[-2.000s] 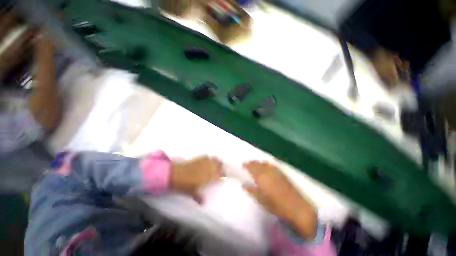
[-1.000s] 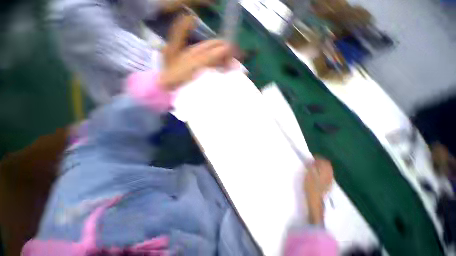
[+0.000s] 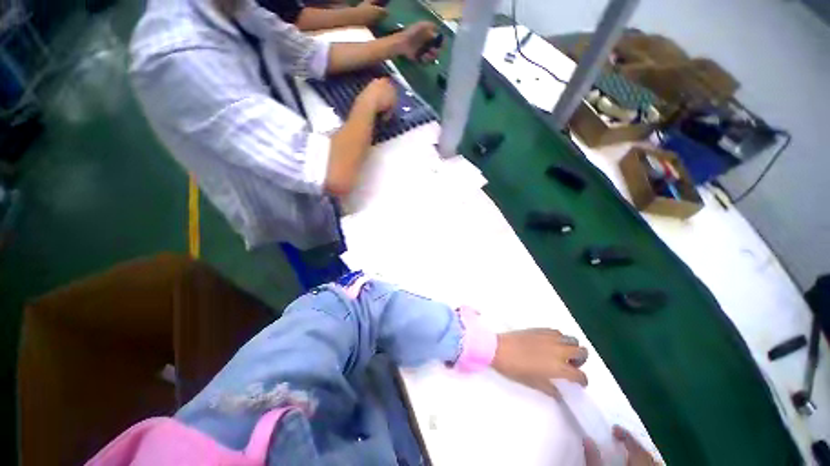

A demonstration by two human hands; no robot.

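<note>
My left hand (image 3: pixel 541 357) is bare and palm down over the white worktop (image 3: pixel 428 259). Its fingertips are on the upper end of a narrow whitish strip (image 3: pixel 587 411), apparently gripping it. My right hand (image 3: pixel 628 450) is at the bottom edge, mostly cut off, with its fingers at the lower end of the same strip. Whether they grip it is unclear. Loose white sheets (image 3: pixel 460 180) lie at the far end of the worktop.
The green belt (image 3: pixel 673 364) runs beside the worktop, carrying several black units (image 3: pixel 640 300). Grey posts (image 3: pixel 469 77) stand near the belt. A co-worker (image 3: pixel 227 118) sits ahead-left by a dark gridded tray (image 3: pixel 400 107). An open carton (image 3: pixel 100 319) is at left; parts boxes (image 3: pixel 657 182) stand across the belt.
My left hand has come back from the far end of the worktop towards my right hand. My right hand is lower and now mostly cut off. The view is sharper.
</note>
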